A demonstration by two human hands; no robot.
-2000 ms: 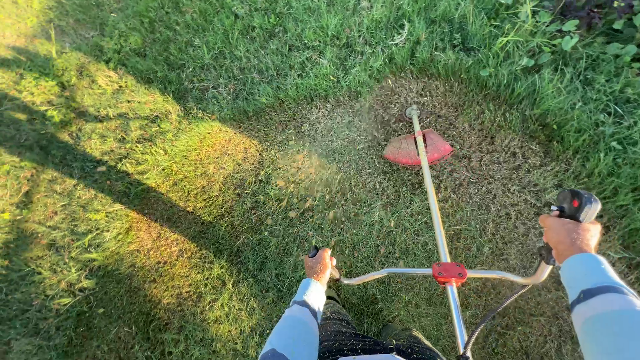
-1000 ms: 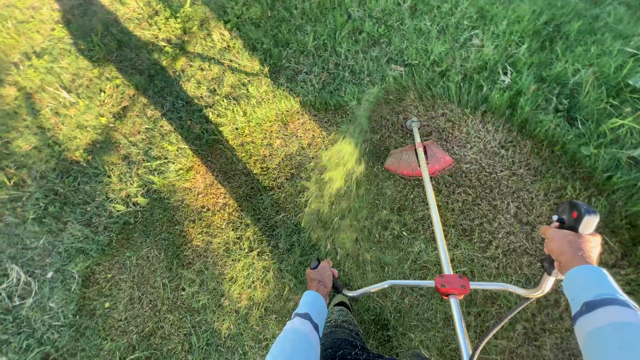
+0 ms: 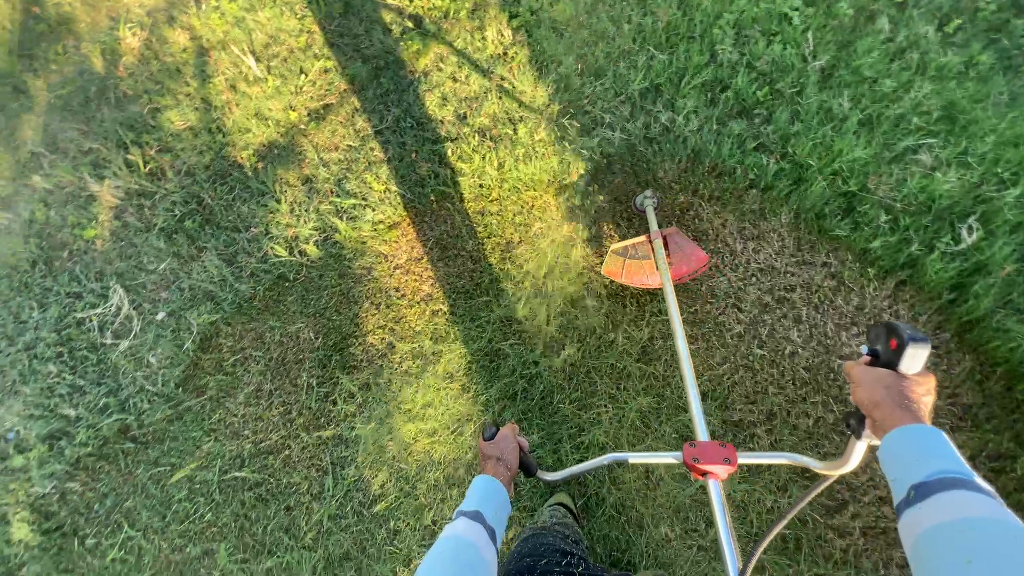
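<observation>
My left hand (image 3: 501, 456) is closed round the black grip at the left end of a brush cutter's silver handlebar (image 3: 596, 462). Around the black control handle (image 3: 898, 349) on the right end, my right hand (image 3: 890, 394) is wrapped. A red clamp (image 3: 710, 458) joins the bar to the metal shaft (image 3: 682, 344), which runs forward to the cutter head (image 3: 646, 202). Just behind the head sits the red guard (image 3: 686, 254), its left side lit by the sun. The cutting line or blade cannot be made out. Blurred clippings (image 3: 556, 280) fly left of the guard.
Tall green grass (image 3: 864, 104) stands ahead and to the right. Short, brownish cut grass (image 3: 800, 312) surrounds the guard's right side. Long shadows cross sunlit grass on the left. Pale dry strands (image 3: 116, 316) lie at the far left. One shoe (image 3: 562, 504) shows below.
The view has swung left over the ground. The guard's left side, shaded before, is now in sunlight. Both hands have kept their hold on the handles.
</observation>
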